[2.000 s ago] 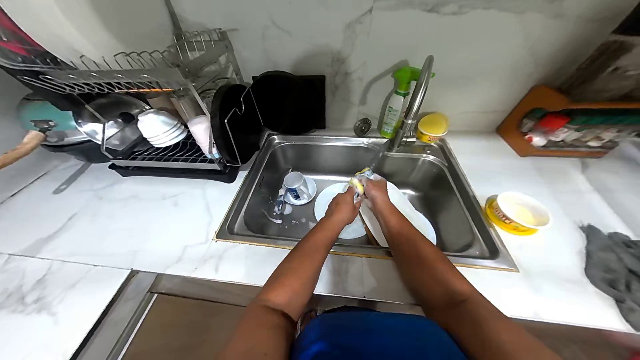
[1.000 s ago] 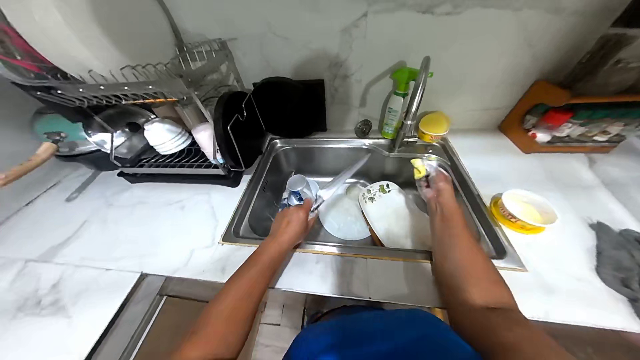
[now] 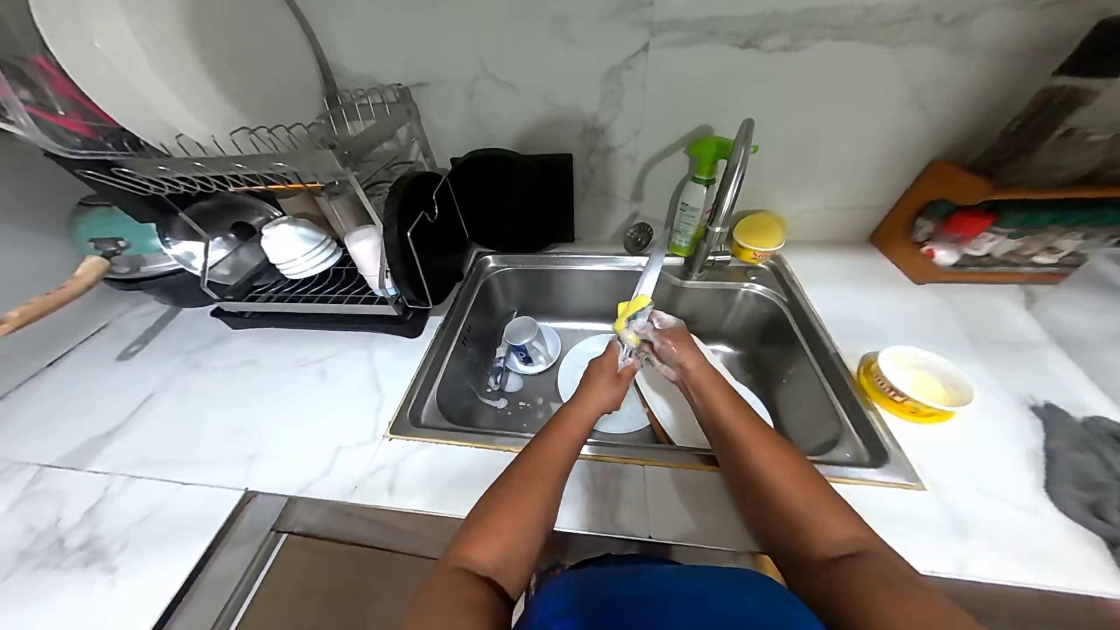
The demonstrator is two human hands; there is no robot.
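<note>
Above the plates in the sink, my left hand (image 3: 605, 382) grips the near end of a knife, whose pale blade (image 3: 649, 276) points toward the tap. My right hand (image 3: 669, 344) is shut on a soapy yellow sponge (image 3: 633, 317) pressed around the blade close to my left hand. Below them lie a round white plate (image 3: 623, 416) and another white dish (image 3: 674, 409), partly hidden by my hands and forearm. A white cup (image 3: 525, 339) rests on a saucer (image 3: 549, 352) at the sink's left, beside foamy cutlery (image 3: 499, 369).
Behind the steel sink (image 3: 429, 394) stand the tap (image 3: 728, 197), a green spray bottle (image 3: 696, 210) and a yellow tub (image 3: 759, 236). A dish rack (image 3: 306, 306) with bowls and pans is at left. A white-and-yellow tub (image 3: 923, 381), a grey cloth (image 3: 1085, 472) and a wooden rack (image 3: 914, 254) are at right.
One second ago my hands were apart, with the knife in my left and the sponge in my right. My right hand has moved left and the sponge now meets the knife.
</note>
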